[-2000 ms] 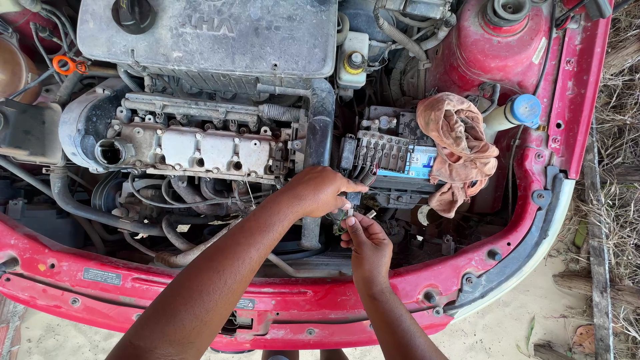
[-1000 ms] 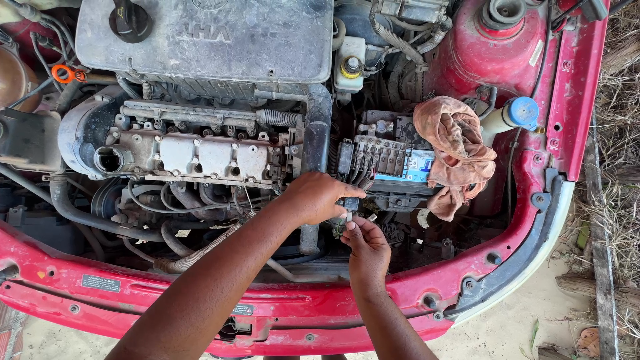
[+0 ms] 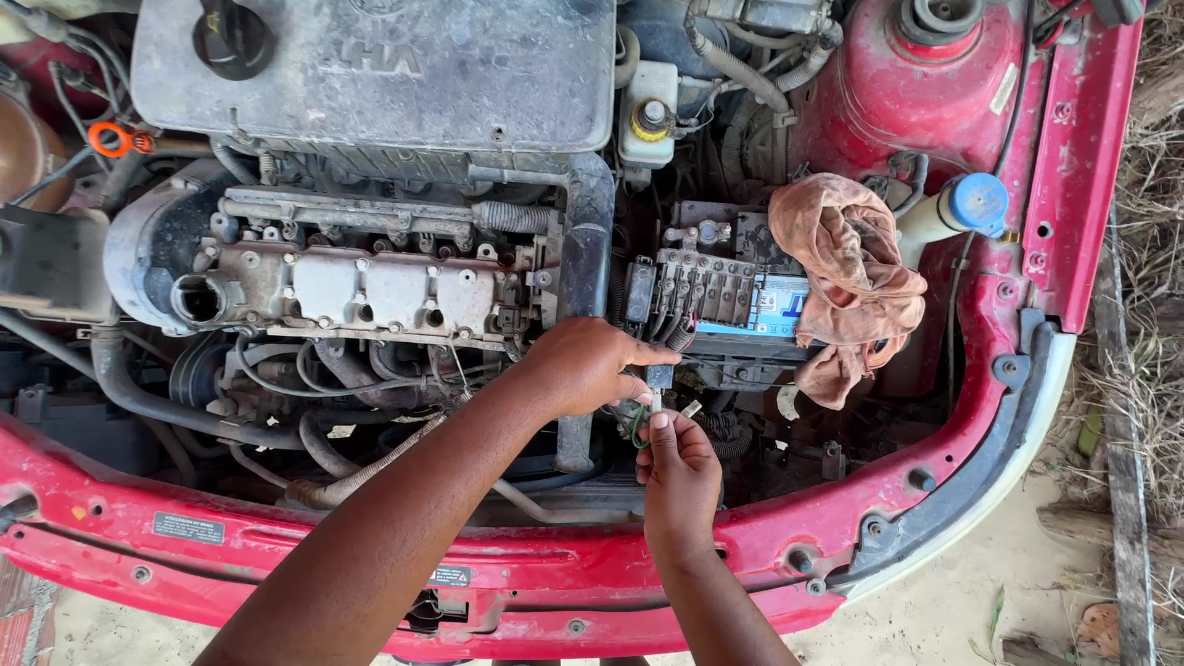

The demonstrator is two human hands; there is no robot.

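Note:
In a red car's engine bay, my left hand [image 3: 597, 365] grips a small dark block [image 3: 659, 376], perhaps an electrical connector or relay, between thumb and extended index finger. Just below it, my right hand [image 3: 680, 453] pinches a thin light-coloured piece [image 3: 658, 400] at the block's lower end. Whether that piece is a terminal or a tool tip, I cannot tell. Green wire [image 3: 638, 427] loops beside the fingertips. Above the hands lie the fuse holder [image 3: 708, 289] and a car battery [image 3: 777, 305], which carries a crumpled, stained cloth [image 3: 846, 268].
The engine valve cover [image 3: 333, 289], with an uncovered filler opening [image 3: 199, 299], is at left. Above it sits the grey air filter housing [image 3: 370, 83]. A blue-capped reservoir [image 3: 977, 203] stands right of the cloth. The red front crossmember [image 3: 592, 555] runs beneath both forearms.

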